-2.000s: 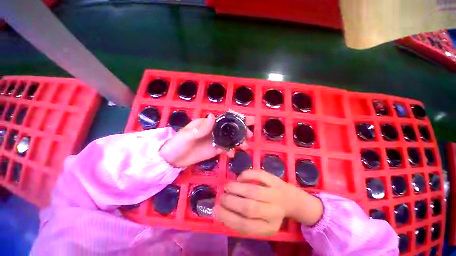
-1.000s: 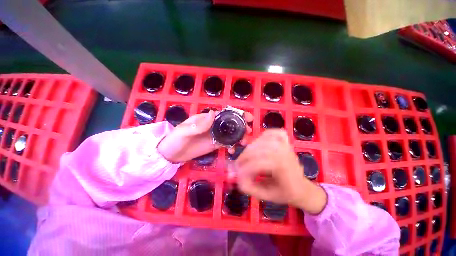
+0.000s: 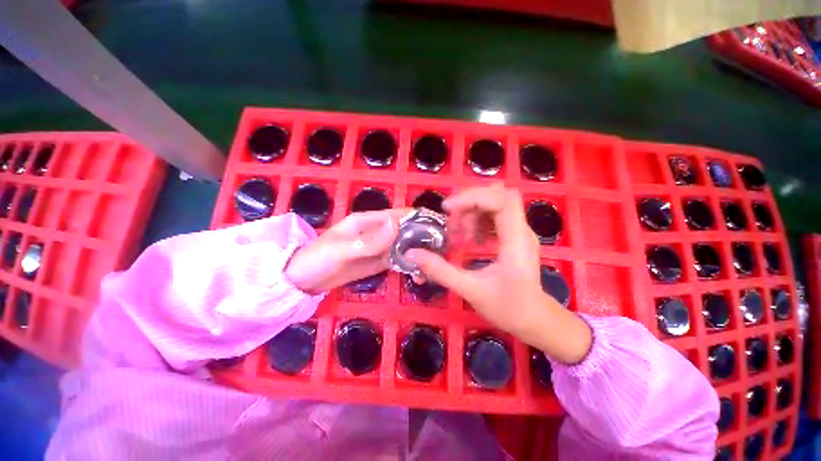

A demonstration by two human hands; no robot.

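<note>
A round watch head (image 3: 419,236) with a metallic rim and small projections is held above the middle of the red foam tray (image 3: 590,239). Its face looks greyish and glinting; I cannot tell if film lies on it. My left hand (image 3: 351,250) grips it from the left side. My right hand (image 3: 504,270) is at its right, with the thumb on the lower part of the face and the other fingers raised apart and blurred. The tray's square pockets hold glossy black discs; the hands hide some of them.
Neighbouring red trays with discs lie at the left (image 3: 85,225) and right (image 3: 711,243). A grey slanted post (image 3: 117,90) stands at upper left. A yellowish sheet (image 3: 702,20) hangs at upper right, near another red tray (image 3: 774,54). The bench surface is dark green.
My right hand has moved from low over the tray up to the watch head and touches its face. The face looks paler. My left hand keeps holding it.
</note>
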